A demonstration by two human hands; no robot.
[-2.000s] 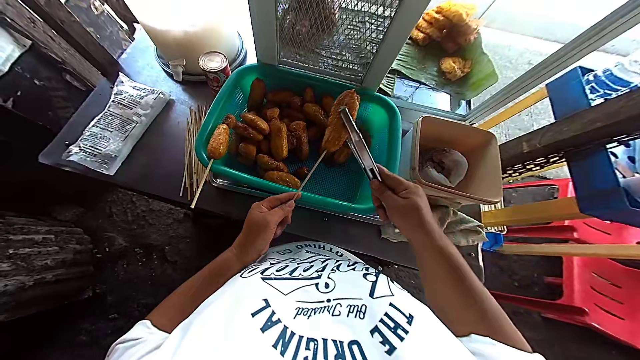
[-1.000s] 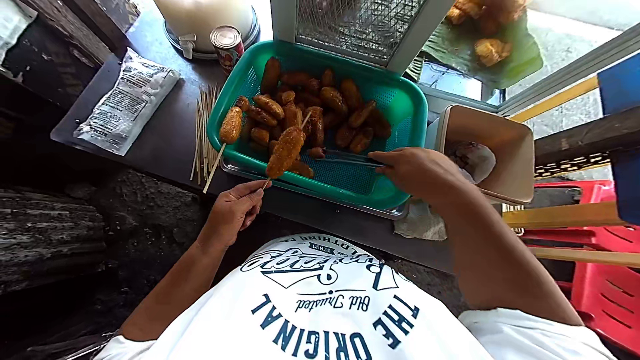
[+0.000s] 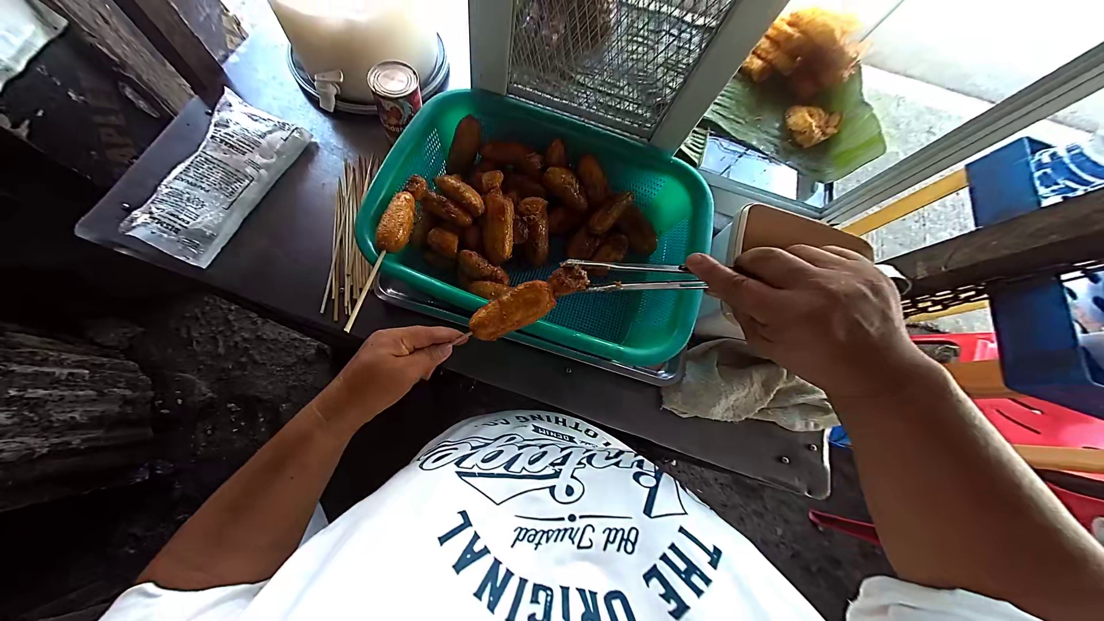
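Note:
My left hand [image 3: 401,362] pinches a thin wooden skewer at the basket's near edge; on it is a browned fried banana [image 3: 513,310]. In my right hand [image 3: 802,302] are metal tongs [image 3: 647,278], whose tips hold a small dark fried piece [image 3: 569,280] at the end of that banana. Both pieces are over the near side of a green plastic basket [image 3: 703,224]. Several glossy brown fried bananas [image 3: 498,226] lie heaped inside. Another skewered banana [image 3: 396,222] leans on the basket's left rim, its stick [image 3: 365,291] pointing toward me.
Loose bamboo skewers [image 3: 349,233], a printed plastic pack [image 3: 220,177], a can [image 3: 395,95] and a white container with a spigot [image 3: 358,47] are left of the basket. A tan bin [image 3: 802,226] and a cloth [image 3: 746,388] sit right. A framed mesh panel [image 3: 604,60] stands behind.
The tongs have lifted from among the heaped bananas to the end of the skewered one, now with a small piece in their tips. The skewered banana has tilted toward the right.

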